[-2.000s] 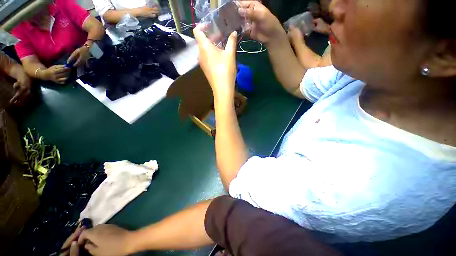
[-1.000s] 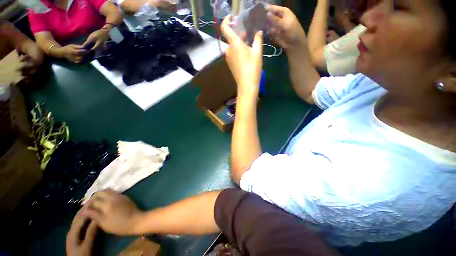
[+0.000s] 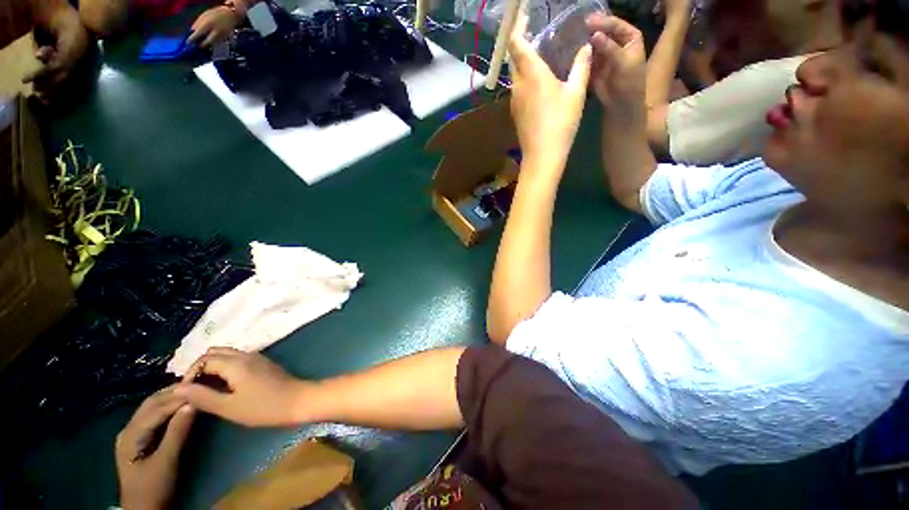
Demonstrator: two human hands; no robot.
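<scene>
My left hand (image 3: 151, 448) is at the lower left, its fingers curled around a thin dark piece that looks like a black cable (image 3: 148, 444). My right hand (image 3: 249, 390) touches its fingertips and pinches part of the same dark piece; most of it is hidden by the fingers. A tangled pile of black cables (image 3: 140, 299) lies just beyond my hands. A crumpled white cloth (image 3: 269, 299) lies beside the pile, close to my right hand. A brown cardboard box (image 3: 294, 478) is at the bottom edge, partly cut off.
Pale yellow strips (image 3: 92, 214) and a large brown carton (image 3: 30, 239) are at the left. A neighbour in light blue holds a clear bag (image 3: 568, 40) above an open box (image 3: 460, 214). Black parts (image 3: 329, 70) lie on a white sheet (image 3: 309, 149); a blue item (image 3: 166, 48) is behind.
The view has shifted, so the table things sit higher and the bottom box shows more. My hands have stayed together, moving from low by the pile to below the cloth. A flat blue item now shows.
</scene>
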